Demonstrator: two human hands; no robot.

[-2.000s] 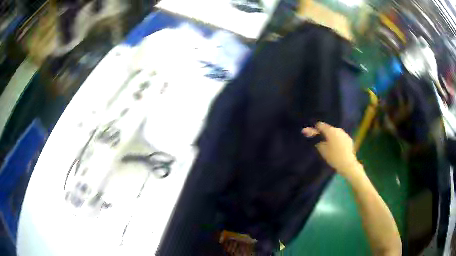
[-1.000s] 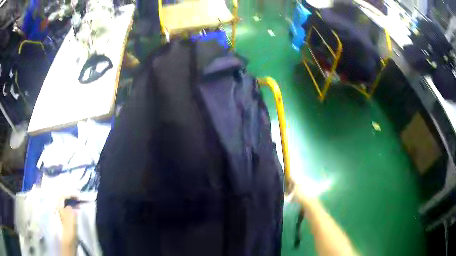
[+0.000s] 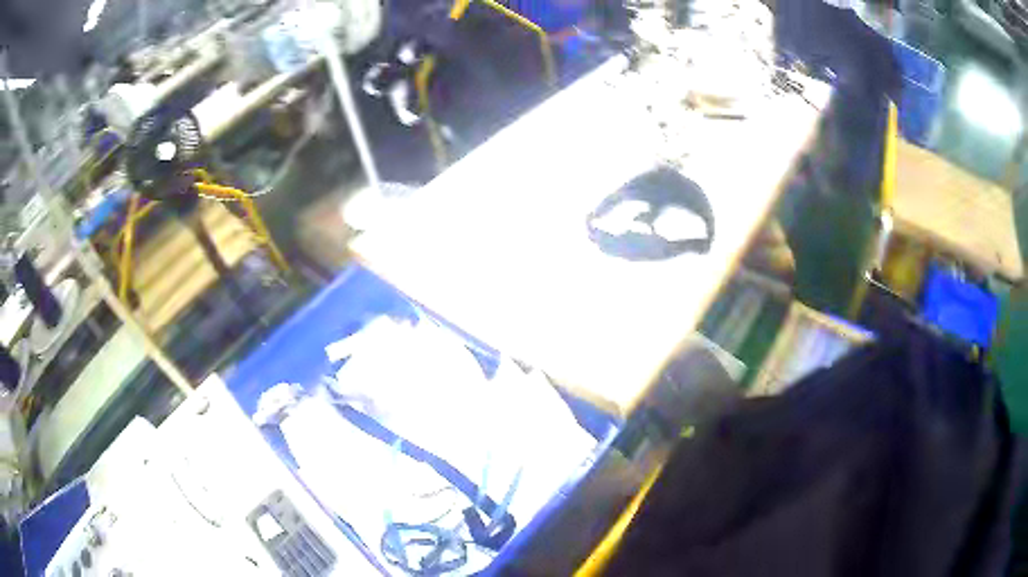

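A large heap of dark cloth (image 3: 834, 462) fills the lower right of the view, with a yellow trolley rail (image 3: 623, 524) along its left side. Neither of my hands is in the picture. Left of the cloth is a blue bin (image 3: 304, 327) with white pieces (image 3: 451, 394), a dark strip and pale blue strips in it. At the bottom left is part of a white sewing machine (image 3: 169, 507) with a keypad. The picture is blurred and very bright in places.
A long white table (image 3: 507, 248) runs beyond the bin, with a dark looped piece (image 3: 652, 214) on it. A black fan (image 3: 166, 147) and a yellow-legged wooden stand (image 3: 197, 271) are at left. A wooden-topped yellow trolley (image 3: 958, 209) stands at upper right, and a dark-clothed person at the table's far end.
The view has swung left, so the dark cloth now lies at lower right and the bin and long table are central. Both hands have left the picture.
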